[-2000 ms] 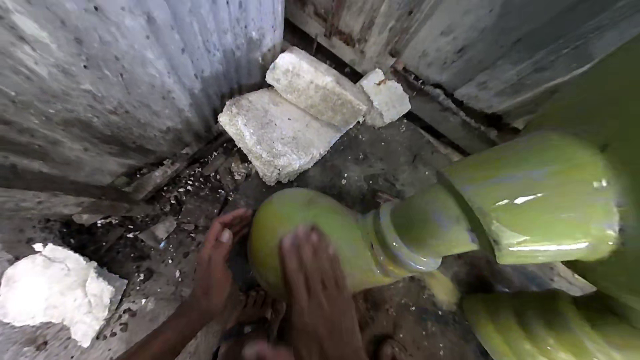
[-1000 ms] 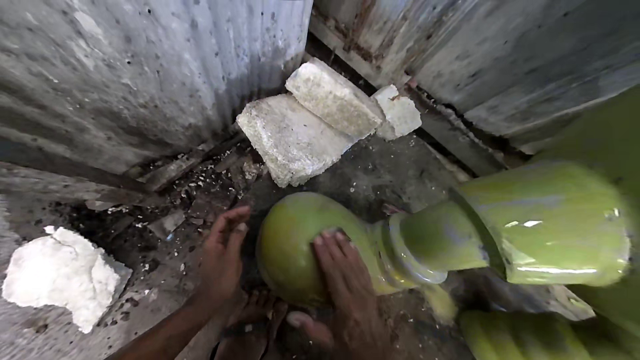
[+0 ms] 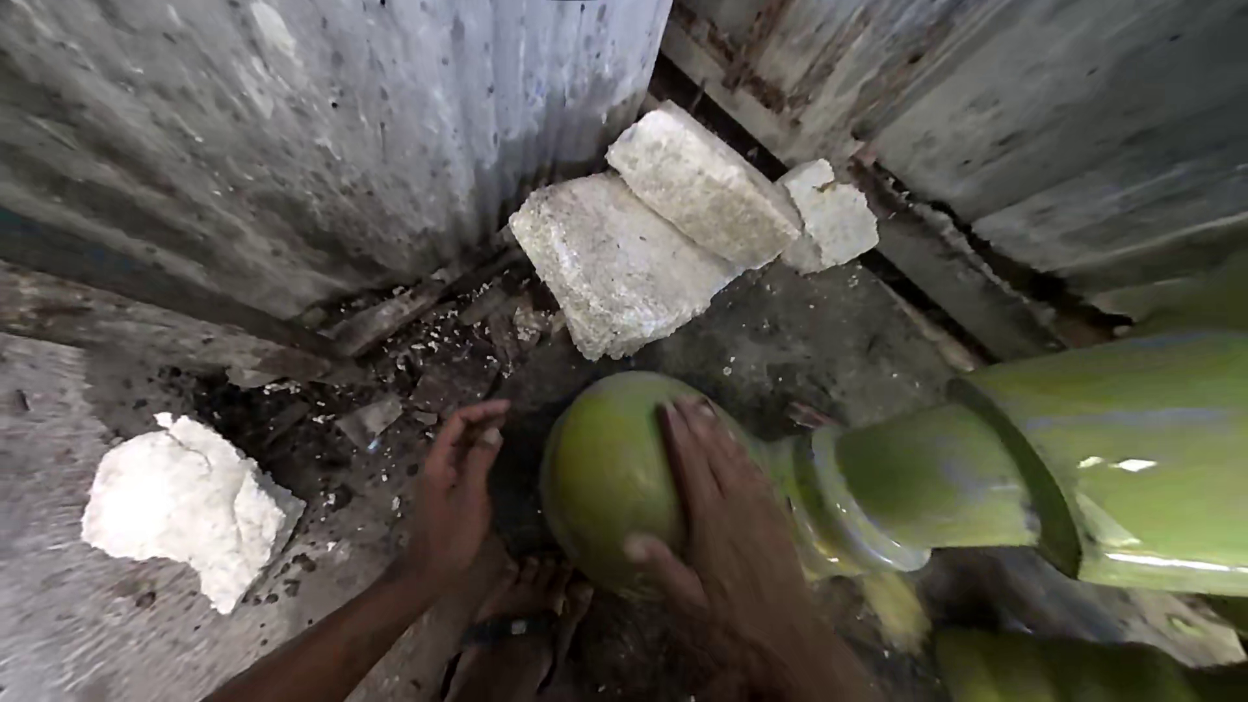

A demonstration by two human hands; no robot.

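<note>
A glossy green object with a rounded, ball-like end (image 3: 614,478) lies across the middle, joined by a ringed neck (image 3: 838,497) to a wider green section (image 3: 1150,468) at the right. My right hand (image 3: 726,517) rests flat on the rounded end, fingers pointing away from me, thumb spread to the left. My left hand (image 3: 463,487) is raised just left of the rounded end, apart from it, with fingers loosely curved and nothing in them. The underside of the green object is hidden.
Whitish foam-like blocks (image 3: 624,263) lie beyond the green object, against corrugated metal sheets (image 3: 390,127). Another white chunk (image 3: 185,507) sits at the left. Debris (image 3: 390,400) litters the floor. My sandalled foot (image 3: 522,604) is below my hands; another green piece (image 3: 1053,668) is at lower right.
My right hand has moved to the right over the rounded end since the earliest frame. My left hand has drawn away from its left side. The view has shifted somewhat.
</note>
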